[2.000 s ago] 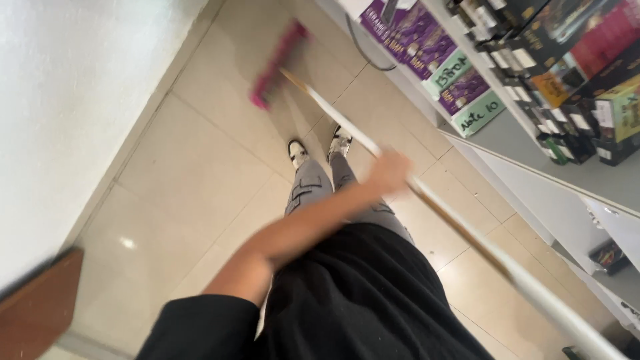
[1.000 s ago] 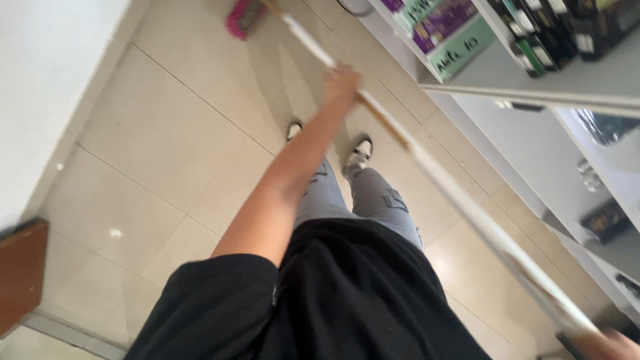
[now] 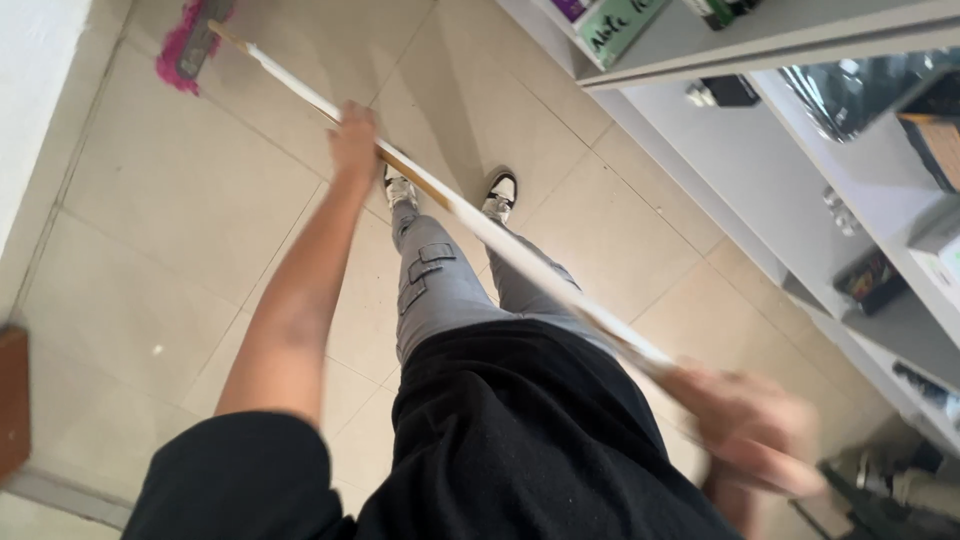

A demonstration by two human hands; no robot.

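A long broom or mop handle [image 3: 525,259], white with bare wooden patches, runs diagonally across the view. My left hand [image 3: 354,142] is closed around it nearer the head, over the tiled floor. Close to the handle's other end, at the lower right, my right hand [image 3: 750,427] grips it; this hand is blurred. At the upper left the handle's wooden tip meets or lies near a head with a grey back and pink fringe [image 3: 180,56], which rests on the floor tiles, partly cut off by the frame. Whether it is a broom or a mop cannot be told.
Grey shelving [image 3: 705,142] with boxes and packaged goods lines the right side. A white wall [image 3: 37,90] stands at the left, a brown wooden piece [image 3: 13,401] below it. My sneakers [image 3: 501,191] are on the floor between. Dark objects lie at the lower right.
The pink head has moved to the left across the floor, and my left hand has moved left with the handle. My right hand, out of view two seconds ago, now shows at the lower right.
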